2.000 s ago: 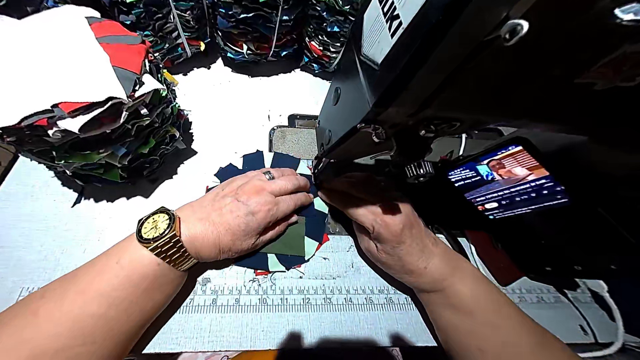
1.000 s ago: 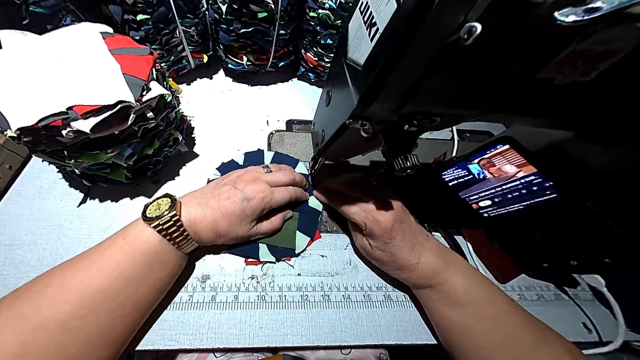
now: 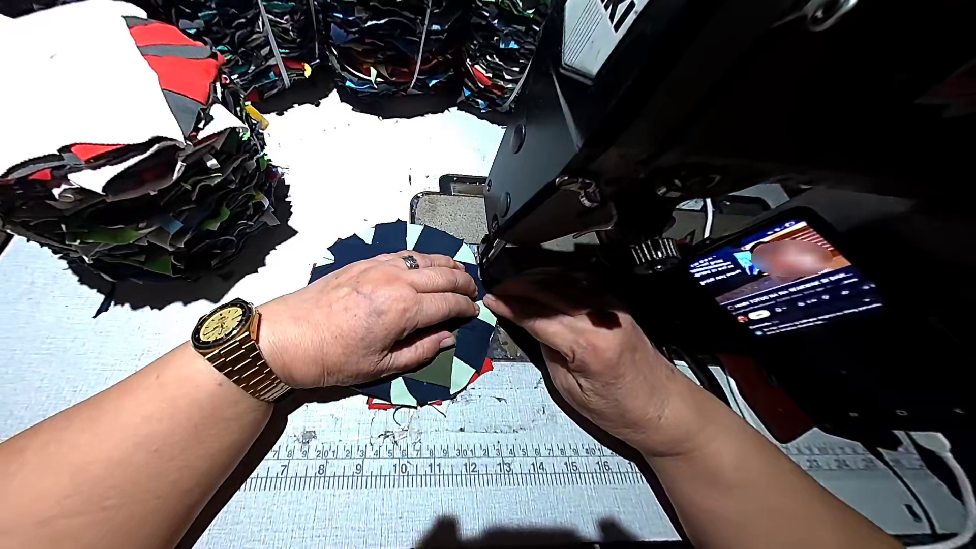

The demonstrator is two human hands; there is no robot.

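A round patchwork fabric piece (image 3: 436,371) in navy, pale green and olive lies at the needle end of a black Juki sewing machine (image 3: 534,156); red fabric shows under its lower edge. My left hand (image 3: 374,316), with a ring and a gold watch, lies flat on the piece, fingers toward the needle area. My right hand (image 3: 587,343) is at the piece's right edge beside the presser foot, its thumb and fingertips close together at the cloth. Shadow and the machine head hide the needle and part of the right fingers.
A tall stack of cut fabric pieces (image 3: 152,206) stands at the left. Tied fabric bundles (image 3: 389,53) line the back. A ruler strip (image 3: 442,471) runs along the table's front. At the right, a phone with a lit screen (image 3: 785,274) sits under the machine arm, near a white cable (image 3: 957,480).
Both hands stay at the patchwork piece by the needle area. The piece's visible outline has shifted slightly under my left hand, as if turned a little; little else has changed.
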